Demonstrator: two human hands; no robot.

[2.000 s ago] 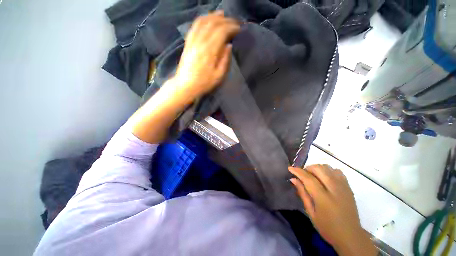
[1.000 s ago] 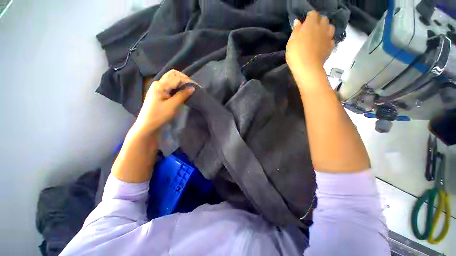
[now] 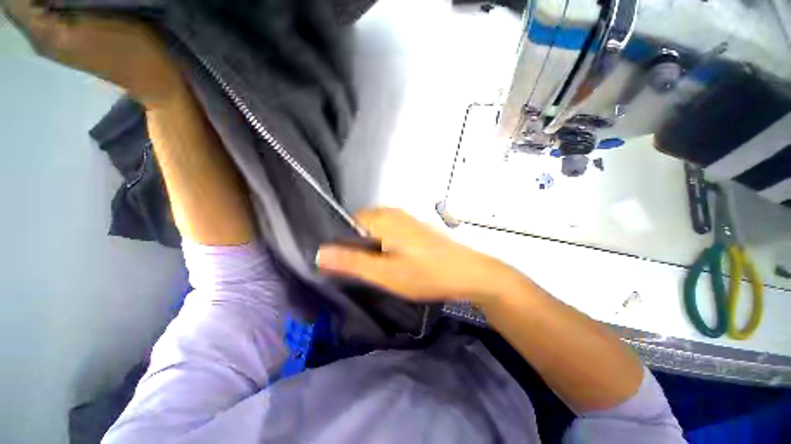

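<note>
A dark grey garment [image 3: 295, 95] hangs from the upper left down to the front edge of the table, left of the sewing machine. A zipper with a pale toothed line [image 3: 273, 143] runs slantwise along it. My left hand [image 3: 108, 48] is at the upper left, blurred and partly cut off by the picture's edge, with its fingers at the garment; its grip is hard to see. My right hand [image 3: 416, 258] pinches the lower end of the zipper edge between thumb and fingers.
The white sewing machine with blue trim [image 3: 555, 52] stands at upper right, its presser foot area above the bed. Black snips [image 3: 696, 198] and green-and-yellow scissors [image 3: 716, 290] lie at right. A ruler strip [image 3: 694, 357] runs along the front edge. A blue bin [image 3: 299, 342] is below.
The garment has moved left, away from the machine, and its zipper edge now shows stretched out. My left hand has moved to the upper left; my right hand has come down to the zipper's lower end.
</note>
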